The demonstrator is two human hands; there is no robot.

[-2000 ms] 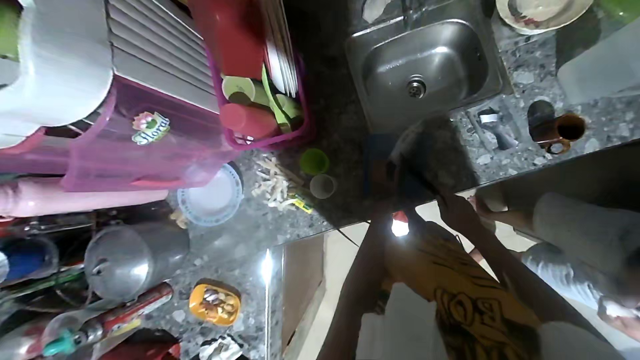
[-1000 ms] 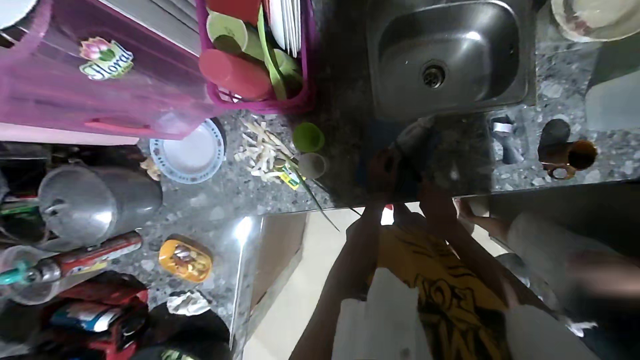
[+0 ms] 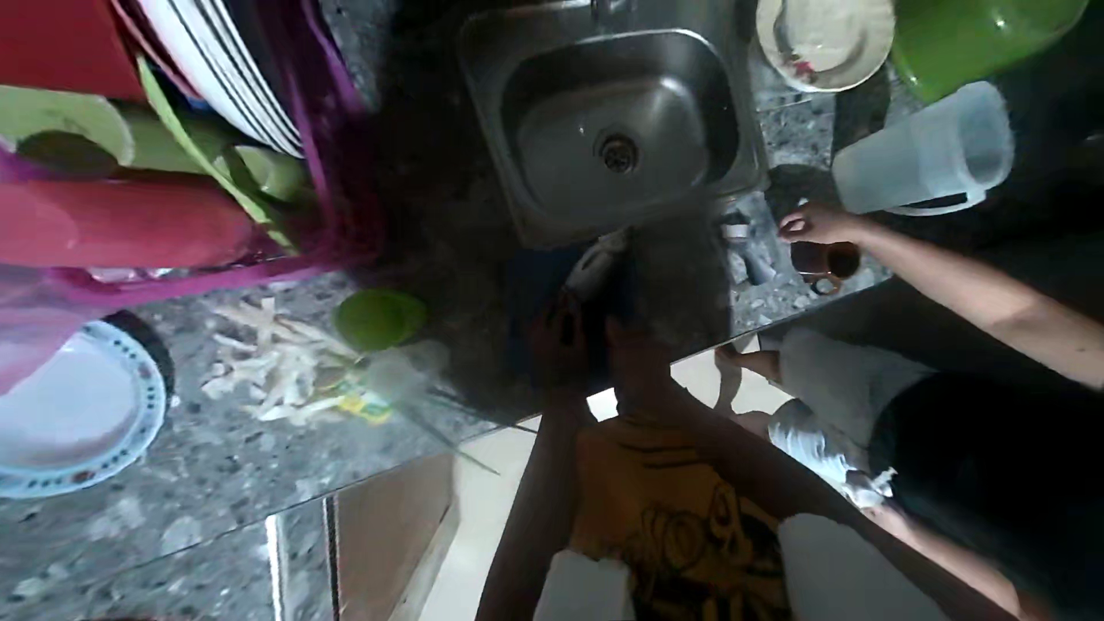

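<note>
In dim light at the counter edge, my left hand (image 3: 561, 332) rests on the near end of a pale, elongated thing that looks like a fish (image 3: 595, 263). The fish lies slanted on a dark blue board or mat (image 3: 526, 276), just below a steel sink (image 3: 621, 155). My right hand (image 3: 634, 349) is close on the right, over the same dark area; its fingers are in shadow, and whether it holds anything cannot be made out.
A green cup (image 3: 379, 319), pale peelings (image 3: 276, 362), a blue-rimmed plate (image 3: 78, 410) and a purple dish basket (image 3: 345, 207) are left. Right are a brown mug (image 3: 824, 260), a clear pitcher (image 3: 927, 151), a floral plate (image 3: 824, 43) and another person's hand (image 3: 819, 224).
The other person's hand and forearm now reach over the counter near the brown mug, where the earlier frames show no hand. The view has shifted and tilted.
</note>
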